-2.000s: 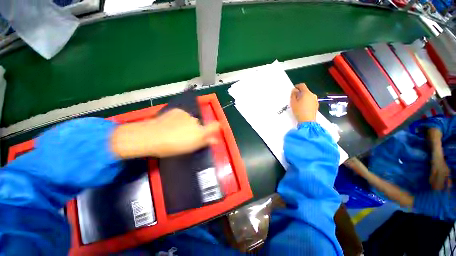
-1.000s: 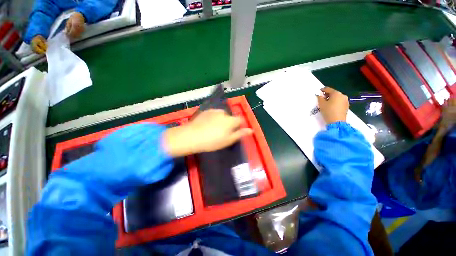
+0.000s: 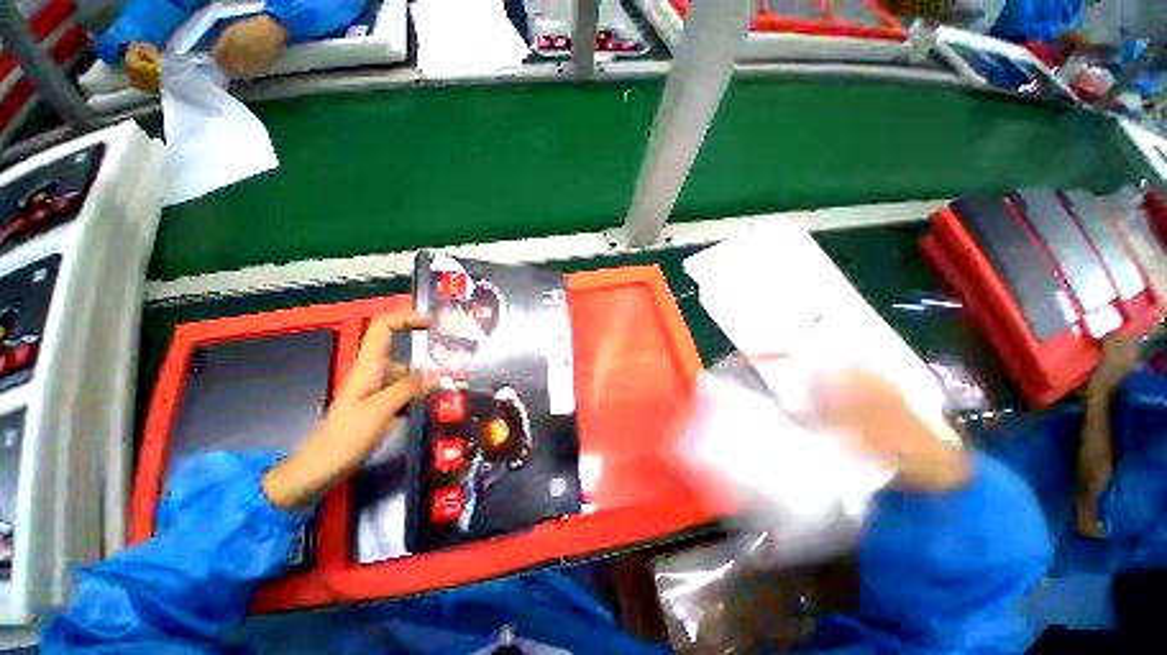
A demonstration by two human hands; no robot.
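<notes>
My left hand (image 3: pixel 362 407) holds a tablet by its left edge above the middle slot of the red foam tray (image 3: pixel 448 569). The tablet (image 3: pixel 518 410) shows its printed front with red icons and a robot-like figure. My right hand (image 3: pixel 889 416), blurred, grips a blurred whitish protective sleeve (image 3: pixel 781 467) right of the tray. A dark tablet (image 3: pixel 250 410) lies in the left slot. The right slot shows bare red foam. A stack of empty sleeves (image 3: pixel 819 320) lies right of the tray.
A green conveyor belt (image 3: pixel 512 173) and grey upright (image 3: pixel 685 128) stand beyond. Stacked white trays (image 3: pixel 109 333) are at left; red trays (image 3: pixel 1011 339) hold tablets at right. Clear plastic (image 3: pixel 717 589) is at the near edge. Another person's hands hold a whitish sleeve (image 3: pixel 211 134) at upper left.
The tablet from the right slot is lifted and shows its printed front. My left hand moved left and grips its edge. My right hand has pulled a sleeve off the stack towards me.
</notes>
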